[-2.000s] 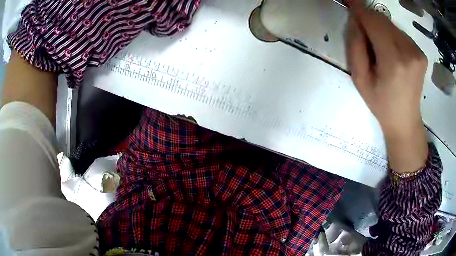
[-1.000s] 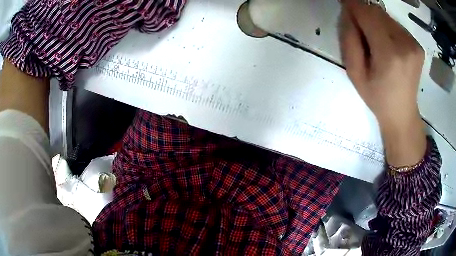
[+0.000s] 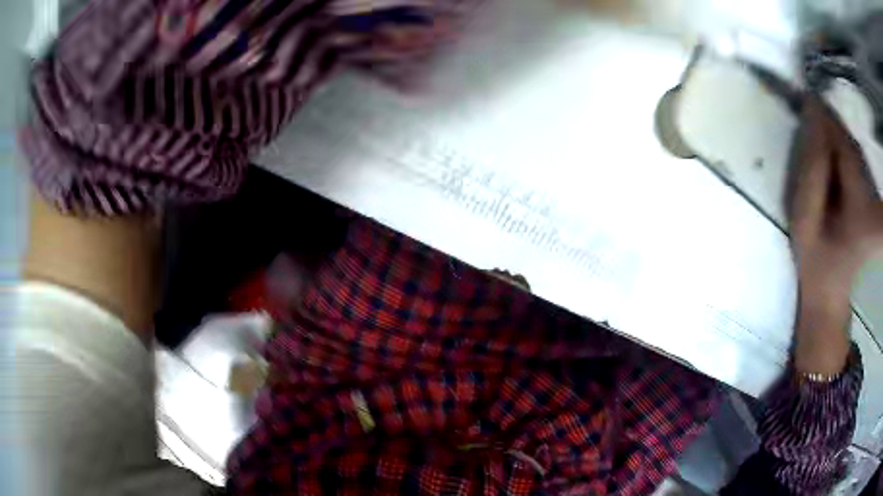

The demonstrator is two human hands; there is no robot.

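The pale slide plate with a dark outline and rounded end [image 3: 731, 121] is set in the white machine bed at the upper right. My right hand [image 3: 835, 199] is blurred over its right part, fingers pointing up; whether they hold anything cannot be told. My left forearm, in a striped sleeve cover, reaches across the upper left. A blurred patch at the top edge may be part of my left hand [image 3: 618, 8]; its fingers cannot be made out. No garment piece can be made out in either hand.
The white table [image 3: 581, 203] has a printed scale along its front edge. Below it is my lap in a red-and-navy plaid apron [image 3: 436, 358]. Crumpled white material [image 3: 208, 387] lies left of the lap. Blurred dark machine parts [image 3: 831, 66] show at the upper right.
The view has shifted and blurred, so the table, plate and lap appear farther right. My left sleeve reaches farther along the top. My right hand stays by the plate, now nearer the right edge.
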